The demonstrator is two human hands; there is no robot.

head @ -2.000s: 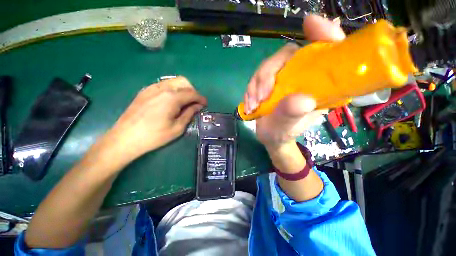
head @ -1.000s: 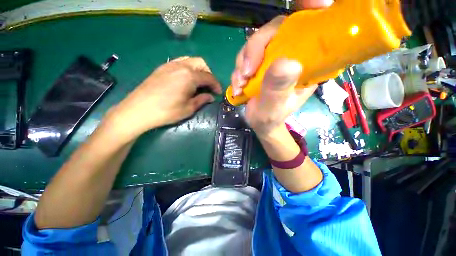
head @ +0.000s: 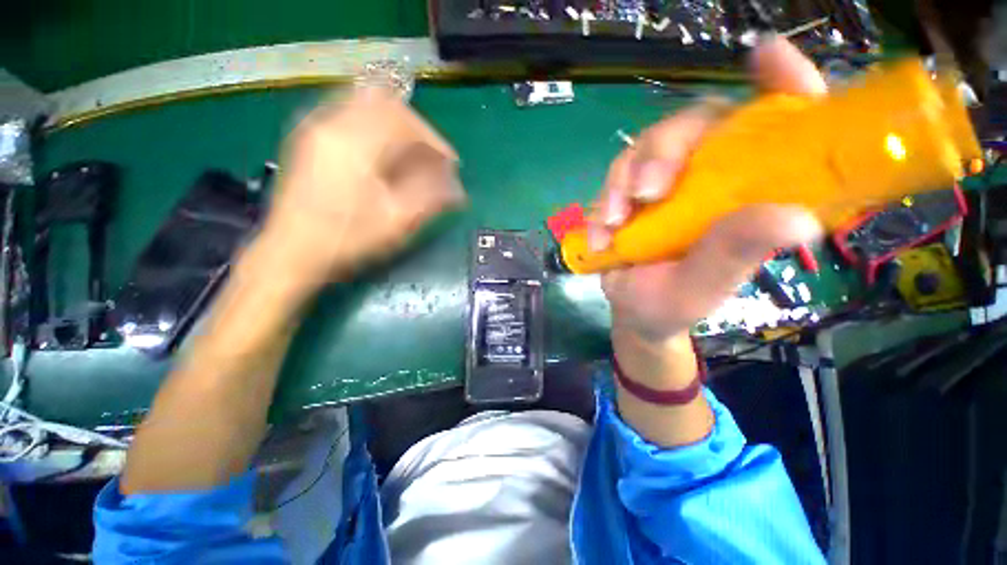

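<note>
An opened phone (head: 505, 318) lies at the mat's front edge with its battery (head: 508, 328) showing white print. My right hand (head: 674, 232) grips the orange electric screwdriver (head: 817, 149). The screwdriver is tilted, its narrow end right of the phone's top and apart from it. My left hand (head: 359, 182) is blurred, above the mat to the upper left of the phone. Its fingers are curled, and whether it holds anything cannot be told. A flat red piece (head: 566, 222) shows beside the screwdriver's narrow end.
A dark glossy display panel (head: 188, 265) and a black frame (head: 75, 259) lie left. A small silver-white part (head: 543, 93) lies at the back near a dark tray (head: 663, 33). White bits (head: 762, 309) and a red-rimmed multimeter (head: 905, 232) are right. White cables (head: 22, 430) are lower left.
My left hand has moved up and left, away from the phone. My right hand has moved right with the screwdriver, off the phone's top. The camera view has shifted.
</note>
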